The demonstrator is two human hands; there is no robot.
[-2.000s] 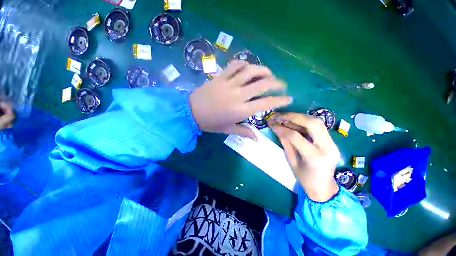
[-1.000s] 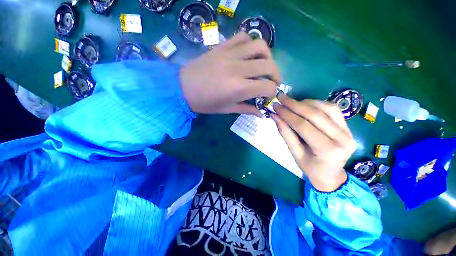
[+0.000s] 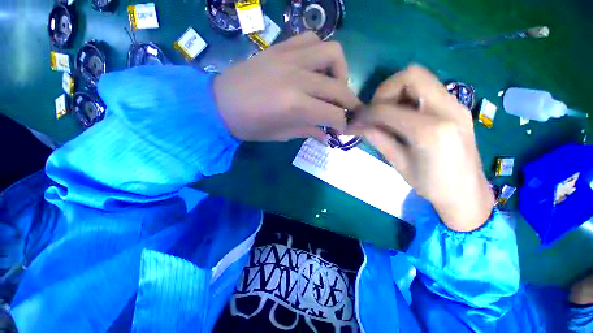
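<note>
My left hand (image 3: 286, 91) and my right hand (image 3: 426, 133) meet at the fingertips over the bench. A small round housing (image 3: 342, 140) with dark rim shows just below my left fingers, mostly hidden by them. My left hand holds this housing. My right fingertips are pinched together beside it and blurred; what is between them cannot be told. A long white label sheet (image 3: 364, 182) with a printed grid at its left end lies under and in front of the hands.
Several round housings (image 3: 313, 16) and silver batteries with yellow edges (image 3: 190, 43) lie at the upper left. To the right are a dropper bottle (image 3: 530, 104), a blue bin (image 3: 540, 195) with pale pieces inside, a battery (image 3: 487, 112) and a thin swab-like stick (image 3: 507, 38).
The view has shifted, so bench items sit higher in the picture. My right hand has turned and its fingers are more curled. The small battery seen at the right fingertips before no longer shows.
</note>
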